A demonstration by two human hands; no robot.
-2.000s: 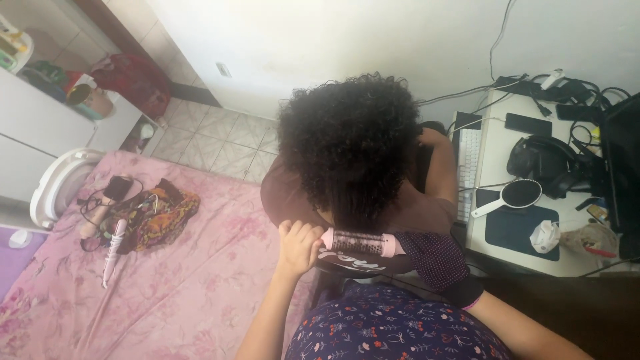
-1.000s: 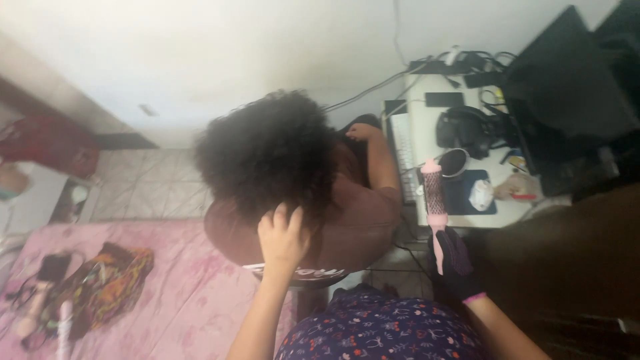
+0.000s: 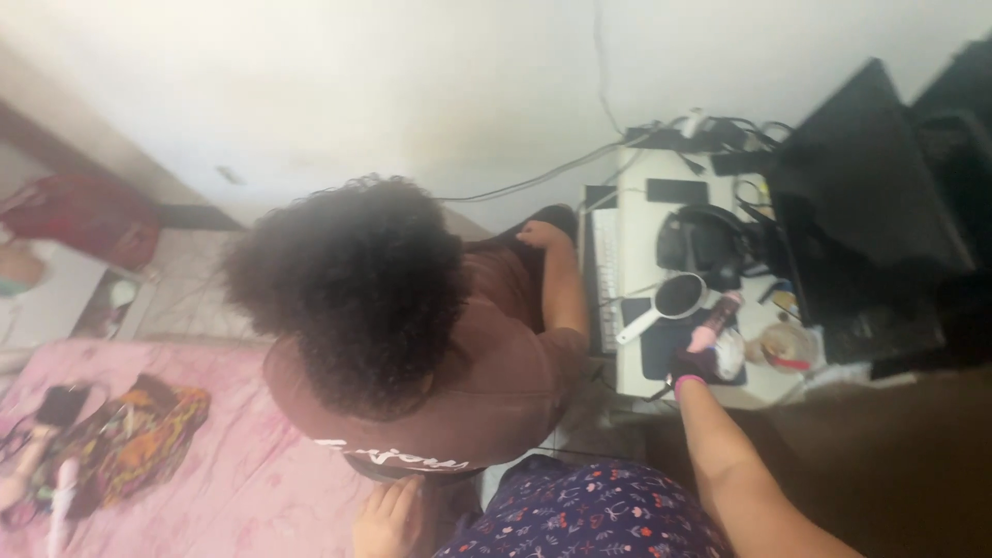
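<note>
My right hand (image 3: 692, 363), in a dark glove with a pink cuff, is over the white desk and closed around the handle end of a pink round hairbrush (image 3: 721, 314). Beside the brush lies a white-handled paddle brush (image 3: 678, 296). Low in the view, my left hand (image 3: 391, 508) is near the back of a seated person's brown shirt (image 3: 496, 395), with nothing visible in it. Its fingers lie close together and its lower part is cut off. The person's dark curly hair (image 3: 364, 287) hangs loose, with no hand on it.
On the desk (image 3: 632, 372) are a headset (image 3: 701, 240), a phone (image 3: 678, 191), a keyboard (image 3: 606, 271), cables and a monitor (image 3: 845, 217). A bed with a pink sheet (image 3: 256, 473), at the left, holds a patterned cloth (image 3: 155, 434) and a pink hair-styling tool (image 3: 63, 496).
My right hand has carried the pink round brush away from the hair to the desk. My left hand has left the hair and moved down behind the person's back.
</note>
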